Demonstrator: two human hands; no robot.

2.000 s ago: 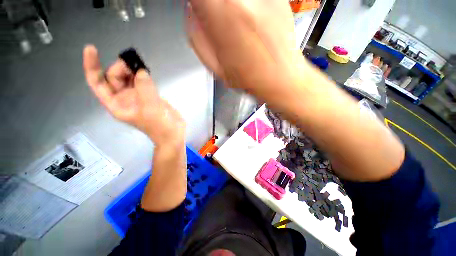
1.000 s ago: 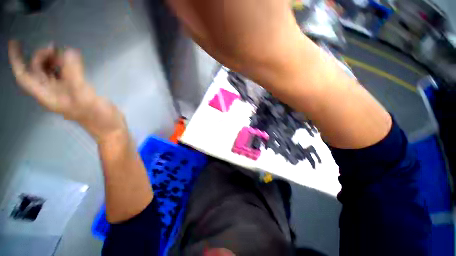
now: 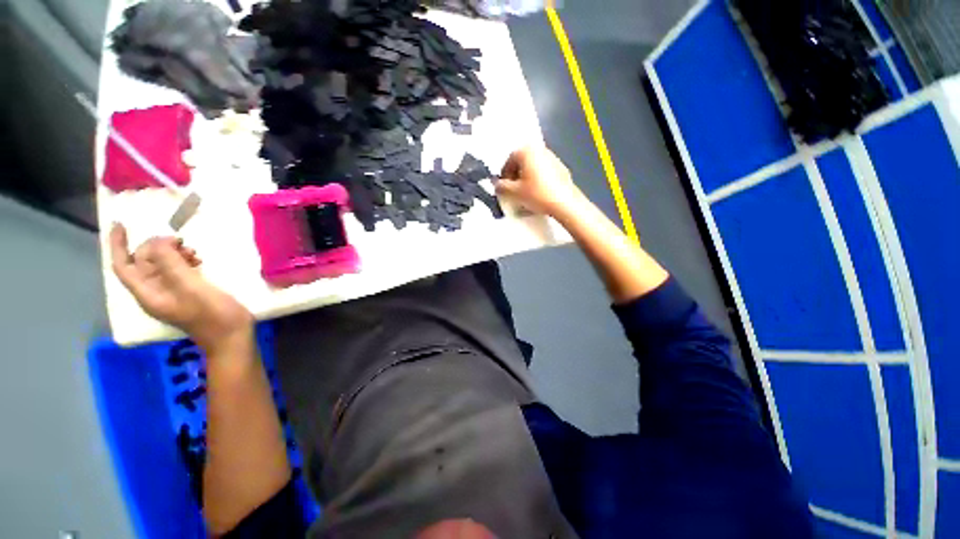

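Small flat black pads [image 3: 347, 95] lie heaped loose on the white table [image 3: 421, 261]. A pink holder [image 3: 276, 237] with scalloped edges and a black slot sits near the table's front edge. A flat pink pad [image 3: 142, 147] lies farther left with a white stick [image 3: 142, 156] across it. A short grey strip [image 3: 185, 212] lies beside my left hand. My left hand [image 3: 168, 276] is over the table's left front corner, palm up, fingers partly curled and apart, with no clear piece in it. My right hand [image 3: 535, 182] has its fingertips together at the heap's right edge; any piece between them is hidden.
A blue bin [image 3: 132, 421] with scattered black parts stands below the table's left corner, partly behind my left forearm. A crumpled grey heap [image 3: 184, 47] lies at the far left of the table. Blue panels [image 3: 821, 274] and a rack of black goods [image 3: 816, 63] stand right, past a yellow floor line [image 3: 593, 116].
The view has swung down and right to the table. Both hands have come down from raised positions, the right one to the pads' edge. The dark piece earlier at my left fingers no longer shows clearly.
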